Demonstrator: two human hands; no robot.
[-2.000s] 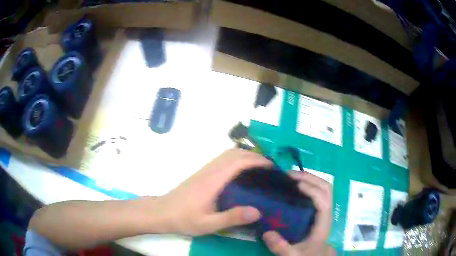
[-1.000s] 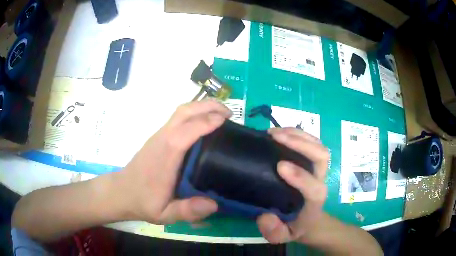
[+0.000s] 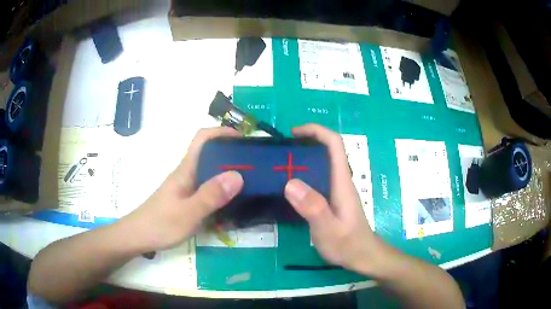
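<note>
A dark blue speaker body is held level between my hands, its face with a red minus and a red plus turned up towards me. My left hand grips its left end, thumb below the minus. My right hand grips its right end, thumb on the face just below the plus. The fingers behind the speaker are partly hidden. The mallet lies just behind the speaker, its handle partly hidden. A button panel with white plus and minus lies on the white table at the left.
Finished speakers stand in a cardboard tray at the left edge. Another speaker is at the right. A small dark block is at the back left. Green printed sheets cover the bench. A dark strip lies near the front edge. Cardboard bins are behind.
The speaker has been turned so its red plus and minus face shows instead of the plain black side. Both hands have shifted their grip around it. The camera view has shifted.
</note>
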